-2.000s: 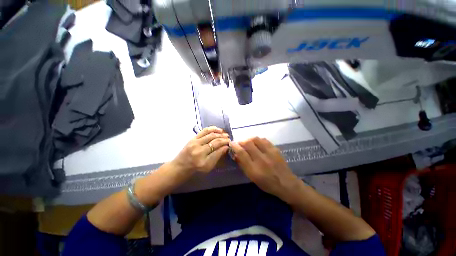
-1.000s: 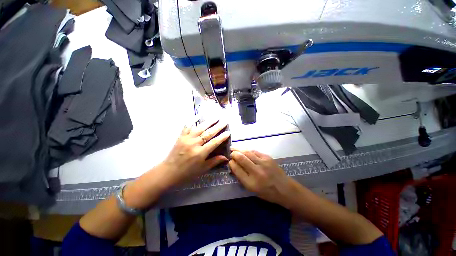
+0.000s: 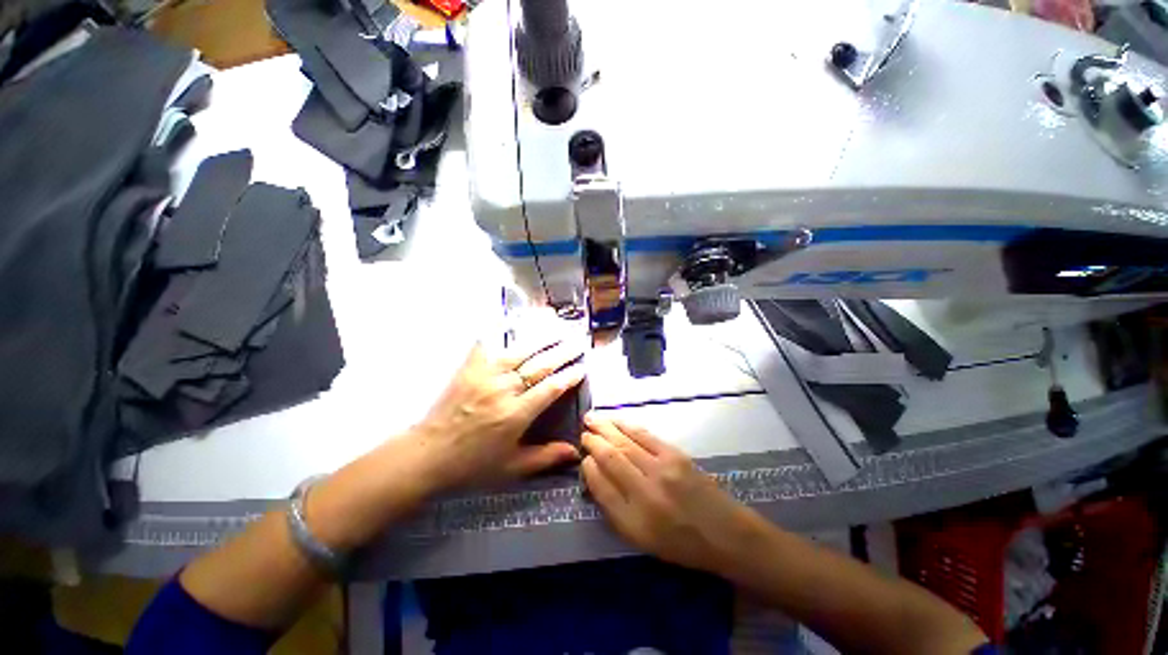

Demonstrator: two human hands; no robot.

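A small dark grey cloth piece (image 3: 559,417) lies on the machine bed below the needle area of the white sewing machine head (image 3: 769,141). My left hand (image 3: 500,412) lies over it with the fingers spread, pressing it flat; the far end of the piece is hidden by the fingers and glare. My right hand (image 3: 640,480) pinches the near right edge of the piece with thumb and fingertips. The needle and presser foot cannot be made out clearly behind the upright metal guard (image 3: 602,256).
Small cut panels (image 3: 243,282) are stacked left of my left hand, with large dark panels (image 3: 77,256) beyond. A part-sewn heap (image 3: 365,102) lies behind. Dark and pale strips (image 3: 820,416) lie under the machine arm. A red basket (image 3: 954,563) stands below right.
My left hand has gone from bunched fingertips to lying spread over the cloth. My right hand still pinches at the edge. The camera view has shifted, showing more of the machine's top.
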